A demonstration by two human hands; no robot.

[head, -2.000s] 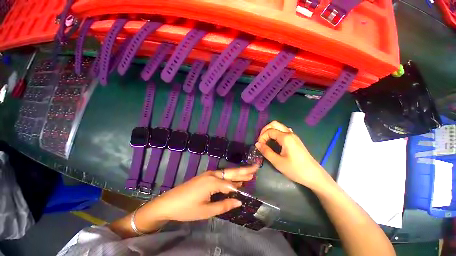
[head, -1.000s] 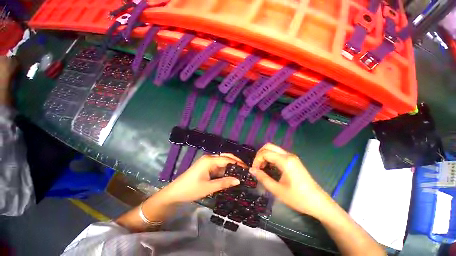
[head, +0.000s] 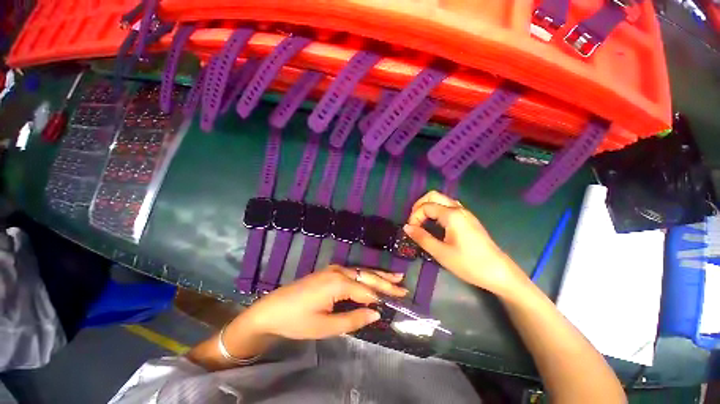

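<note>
Several smartwatches with black faces up and purple straps lie side by side in a row on the green bench. My right hand is at the right end of the row, thumb and fingertips pinched at a small dark piece with red marks over a watch face. My left hand is below the row, near the bench's front edge. It holds a dark sticker sheet with a shiny edge, partly hidden by the hand.
Stacked orange-red trays with hanging purple straps span the back. Clear sheets lie left. At right are a blue stick, white paper, a black plastic bag and a blue box.
My right hand has moved up from the sheet to the watch at the row's right end. My left hand has lowered and tilted the sheet. The camera view has also shifted.
</note>
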